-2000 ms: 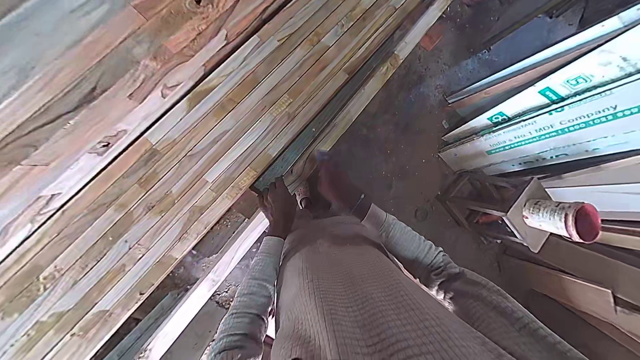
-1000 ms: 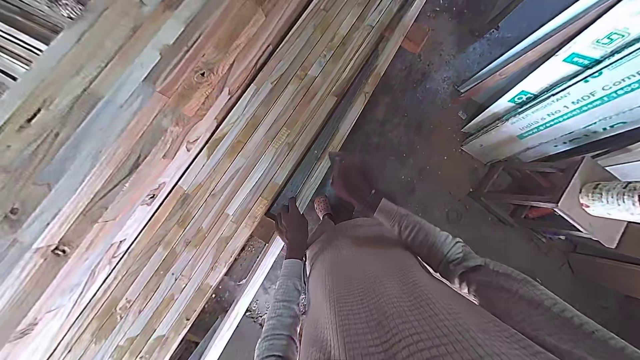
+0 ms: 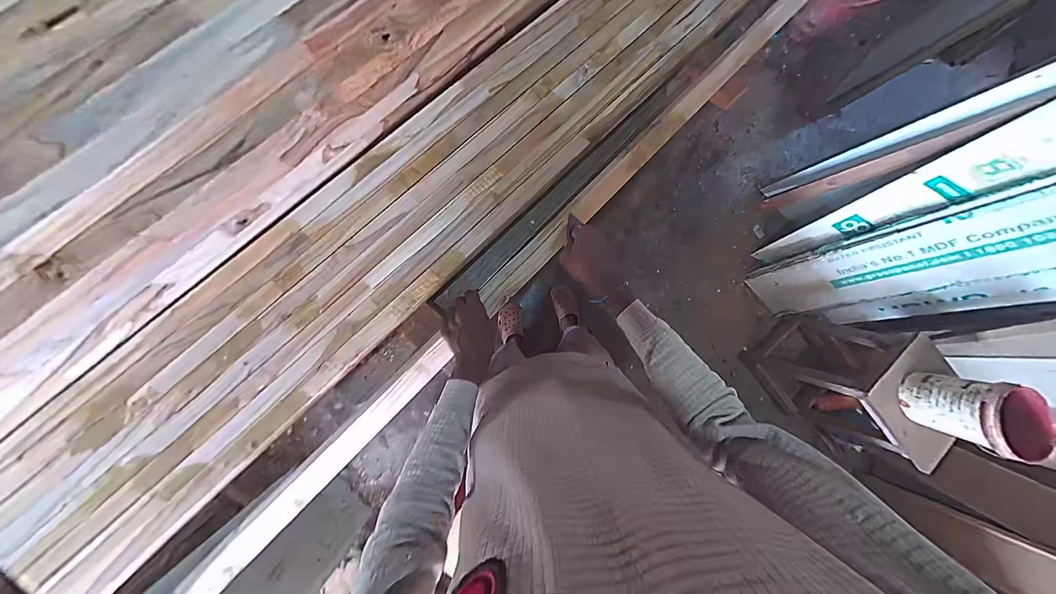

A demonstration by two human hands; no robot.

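Long wooden strips [image 3: 371, 223] lie side by side, running diagonally from lower left to upper right. Along their near side runs a dark grey strip [image 3: 540, 216], with a pale wooden strip [image 3: 652, 157] at its outer edge. My left hand [image 3: 469, 334] rests over the near end of the dark strip, fingers bent; its grip is partly hidden. Farther up the pale strip, my right hand [image 3: 584, 260] is closed at the strip's outer edge. A small dark object [image 3: 575, 221] shows at its fingertips, too blurred to name.
Wider knotted planks [image 3: 190, 132] lie at upper left. Printed MDF boards [image 3: 924, 239] lean at the right, beside a wooden stand [image 3: 916, 396] and a stained cylindrical container [image 3: 949, 404]. A long pale board [image 3: 330, 470] extends at lower left. My feet in perforated clogs [image 3: 511, 322] are on the dusty floor.
My right hand has moved up along the pale strip, farther from my left hand. My left hand stays at the dark strip's near end. The view has shifted.
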